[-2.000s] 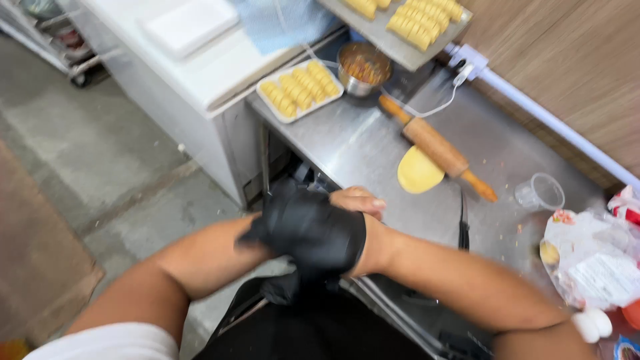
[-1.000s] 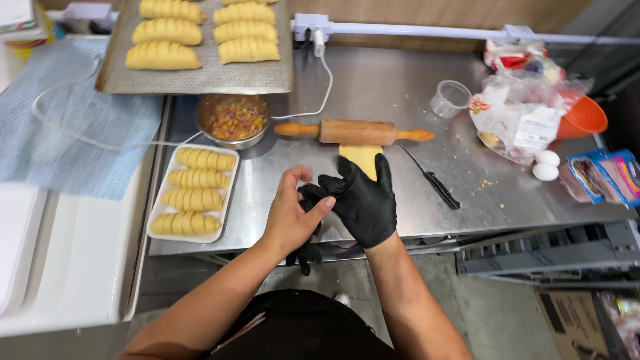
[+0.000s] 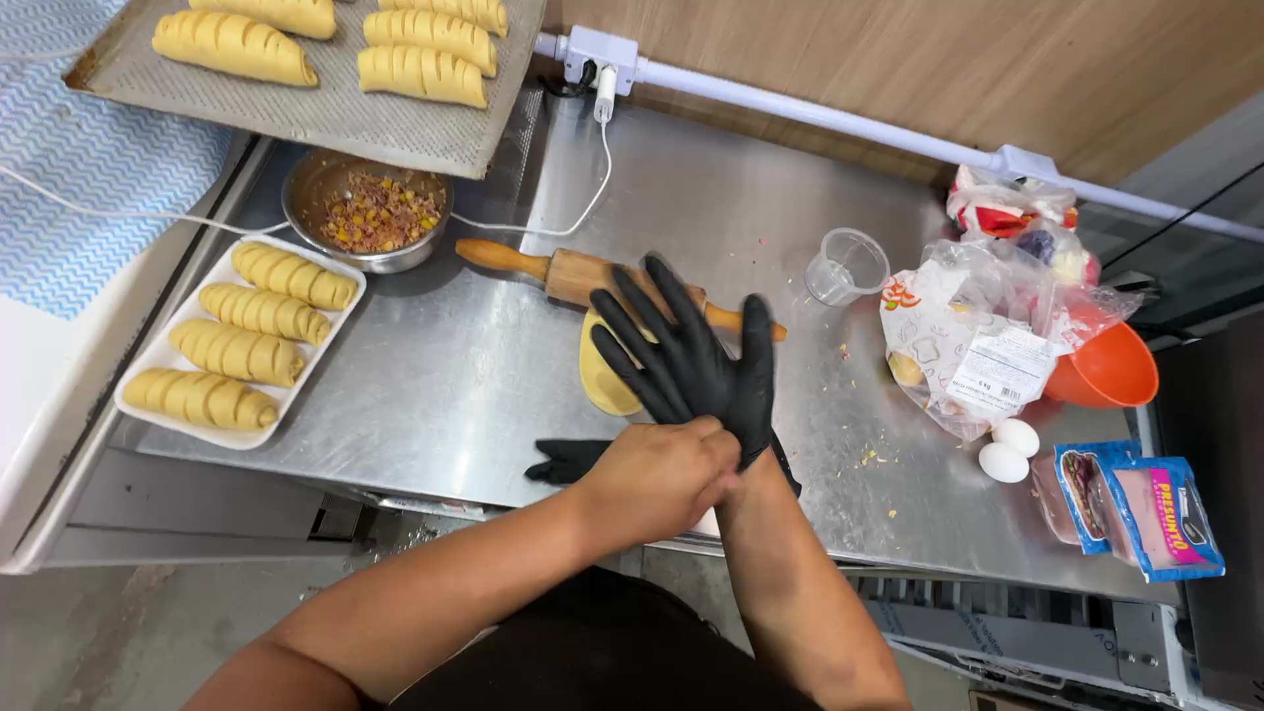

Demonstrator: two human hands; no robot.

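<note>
My right hand (image 3: pixel 691 346) wears a black glove, its fingers spread above the rolling pin and dough. My bare left hand (image 3: pixel 660 479) is closed on the glove's cuff at the right wrist. A second black glove (image 3: pixel 568 460) shows beside and under my left hand; whether that hand also holds it is hidden. Behind the gloved fingers lies a wooden rolling pin (image 3: pixel 573 276), partly covered. A flat piece of yellow dough (image 3: pixel 604 380) lies just in front of the pin, partly hidden by the glove.
Left: a white foam tray (image 3: pixel 240 441) of scored dough rolls, a metal bowl of chopped filling (image 3: pixel 385 212), and a baking tray (image 3: pixel 434 138) with more rolls. Right: a clear plastic cup (image 3: pixel 846 267), plastic bags (image 3: pixel 987 326), an orange bowl (image 3: pixel 1106 365), two eggs (image 3: pixel 1004 461), packaged ham (image 3: pixel 1165 513).
My left hand has moved from the gloved fingers to the cuff at my right wrist. The gloved fingers, bent before, are now spread. The view has swung since the earliest frame.
</note>
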